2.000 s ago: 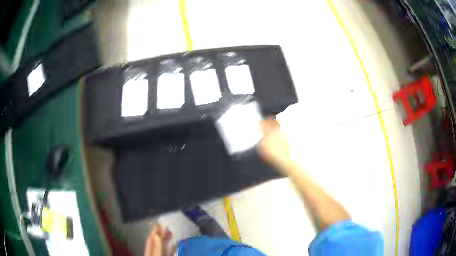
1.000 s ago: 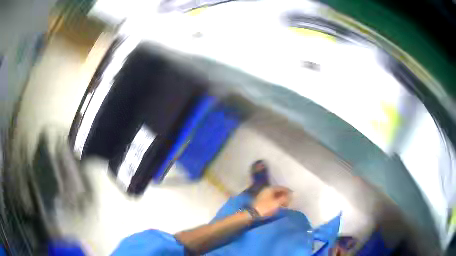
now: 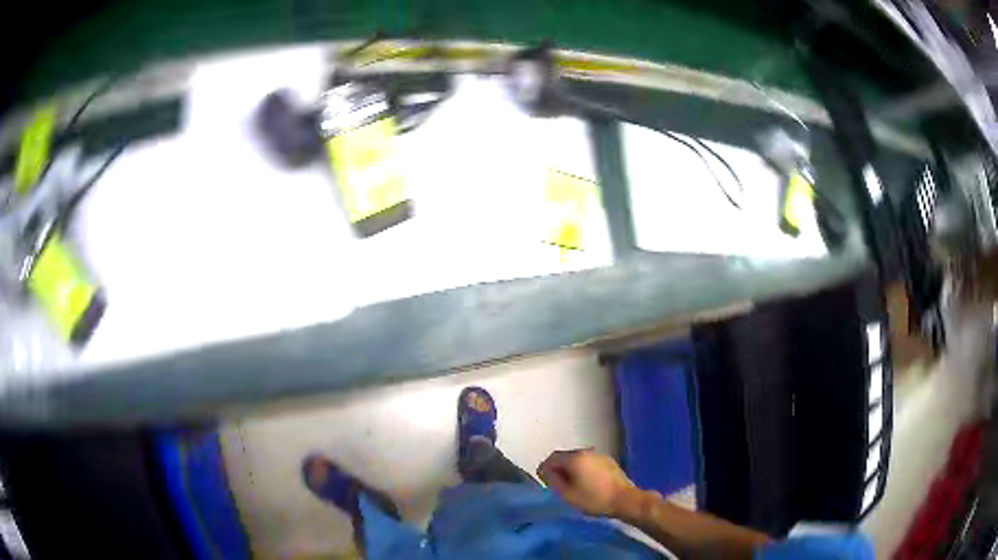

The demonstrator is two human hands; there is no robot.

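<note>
My right hand [image 3: 588,481] is low in the picture, below the bench edge and in front of my body. Its fingers are curled and nothing shows in it. My left hand is not in view. On white paper sheets [image 3: 230,252] on the bench lies a dark smartphone [image 3: 383,223] with a yellow-green card [image 3: 368,170] on it and black cable near its far end. Another yellow-green-covered phone [image 3: 66,289] lies at the left, and one [image 3: 799,203] at the right. A loose yellow-green card [image 3: 570,208] lies between them. No hand touches these things.
A blurred dark rounded object [image 3: 287,127] is beside the middle phone. Black trays [image 3: 782,405] with white labels stand beside a blue bin [image 3: 657,410] at the lower right. Another blue bin [image 3: 200,492] is at the lower left. The bench front edge [image 3: 438,328] crosses the picture.
The view has swung from the black tray to the bench. The white item earlier in my right hand is no longer seen there. The hand seen from the left one second ago is out of view.
</note>
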